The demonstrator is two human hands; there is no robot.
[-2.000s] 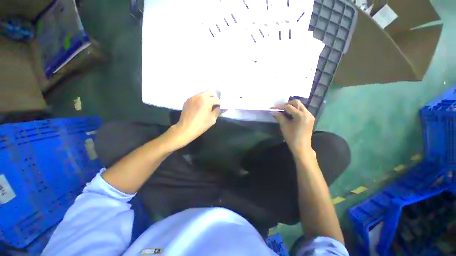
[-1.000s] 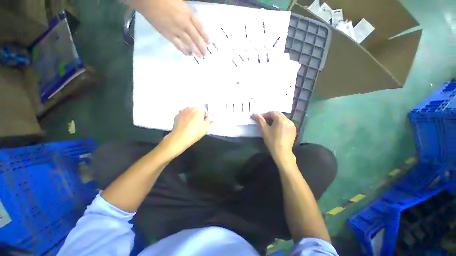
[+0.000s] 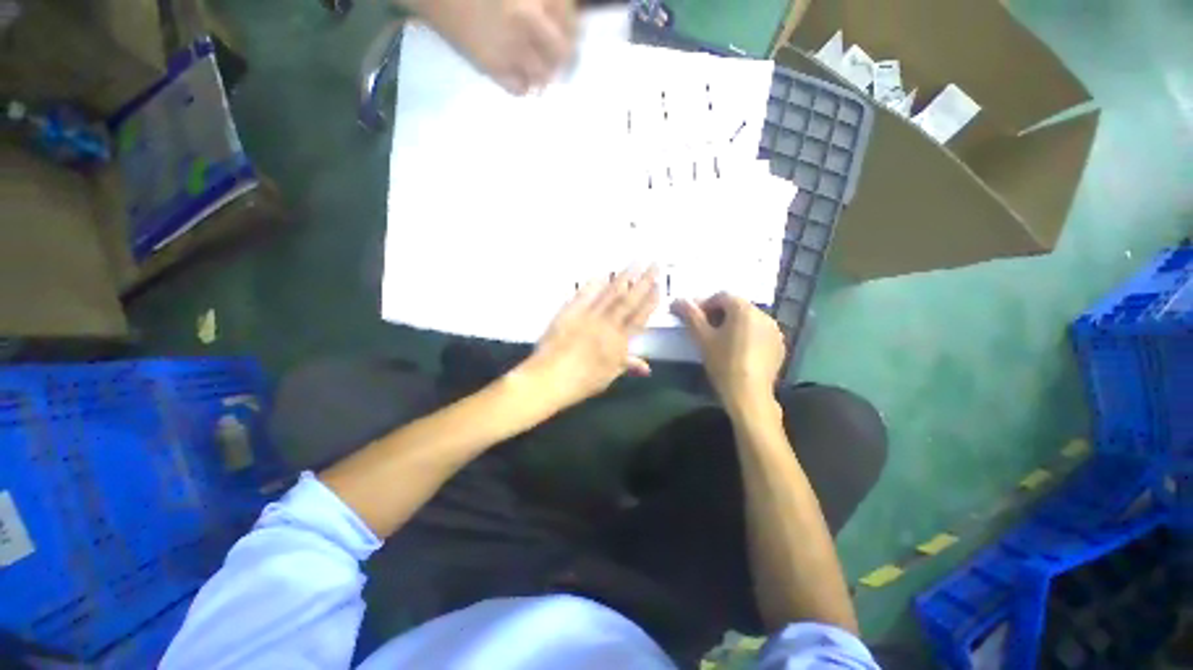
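Note:
A white printed sheet with short dark dashes point(image 3: 667, 287) lies at the near edge of the white board point(image 3: 458, 223). My left hand point(image 3: 595, 338) lies flat on the sheet, fingers spread and pointing away from me. My right hand point(image 3: 735, 343) is at the sheet's right end, thumb and fingertips closed at its edge. A spread pile of white sheets with dashes point(image 3: 713, 216) covers the right part of the board. The outlines between sheets are washed out.
Another person's blurred hand point(image 3: 523, 46) is over the board's far edge. A grey ribbed crate point(image 3: 818, 144) shows under the board. An open brown carton point(image 3: 942, 190) holding white pieces stands at right. Blue crates point(image 3: 118, 484) stand left and right. Brown cartons point(image 3: 52, 249) are at upper left.
My left hand has moved right from the sheet's left end and now lies flat on it. The other person's hand has appeared and shifted to the far edge. My right hand stays at the sheet's edge.

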